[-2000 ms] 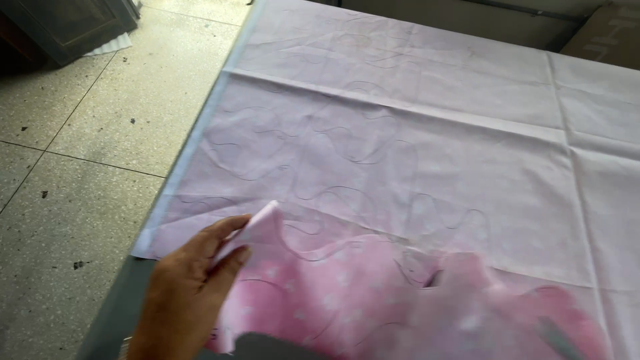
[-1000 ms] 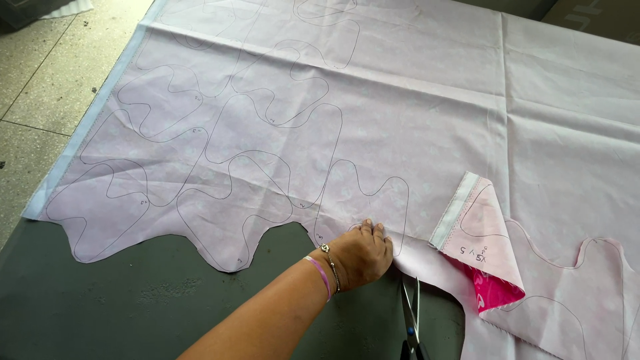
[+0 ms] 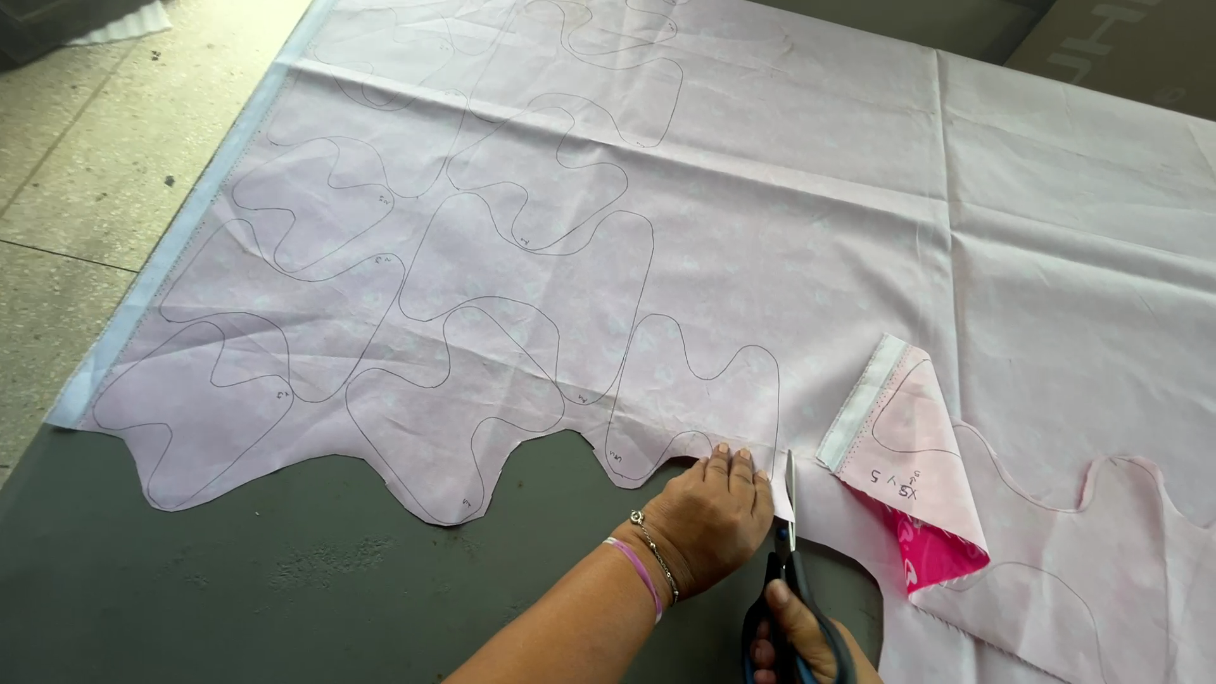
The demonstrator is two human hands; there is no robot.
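Pale pink fabric (image 3: 817,247) with curved pattern outlines drawn on it lies spread over a dark green table top. My left hand (image 3: 717,521), wearing bracelets, rests with its fingers on the cut lower edge of this fabric. Just to its right, my right hand (image 3: 803,632) grips black-handled scissors (image 3: 787,560). Their blades point away from me at the fabric edge, along a drawn line, one blade showing above the cloth. A loose pink piece (image 3: 917,446) with a white strip, handwriting and a bright pink folded-over underside lies right of the scissors.
The dark green table top (image 3: 285,589) shows below the wavy cut edge. Another cut pink piece (image 3: 1073,570) lies at the right. A speckled tile floor (image 3: 76,171) is at the upper left, and a cardboard box (image 3: 1130,57) at the upper right.
My left hand, earlier pinching a fabric edge at the left, now presses on the fabric. Since a second ago the scissors have moved up to the fabric edge, and my right hand shows on them.
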